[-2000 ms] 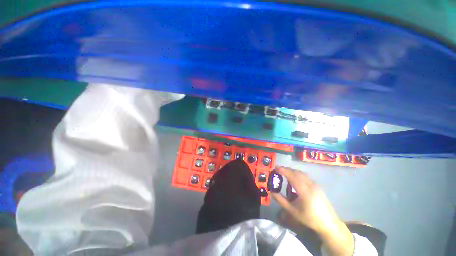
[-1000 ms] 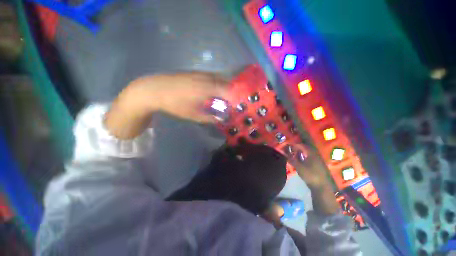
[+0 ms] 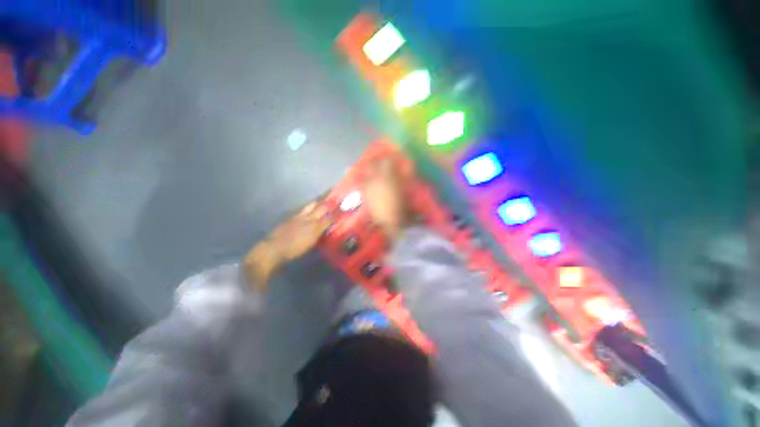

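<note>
The red-orange tray (image 3: 357, 173) lies low in the middle of the blurred picture, with several small dark watches in its pockets. A watch with a white-lit screen (image 3: 351, 200) shows at its upper left part, between my hands. My left hand (image 3: 287, 242) is at the tray's left edge, fingertips near the lit watch. My right hand (image 3: 385, 196) is over the tray's upper part, just right of the lit watch. Blur hides whether either hand grips anything. My right sleeve covers much of the tray.
A red strip with a row of lit screens (image 3: 445, 128), white, yellow, green, blue and orange, runs diagonally beside a blue and green rack shelf (image 3: 633, 142). A blue stool (image 3: 83, 58) stands upper left on the grey floor. A dark shoe or leg shape (image 3: 367, 379) is at bottom centre.
The view has shifted. My right hand has moved from the tray's lower right end to its upper part. My left hand sits lower at the tray's edge. The screen colours have changed.
</note>
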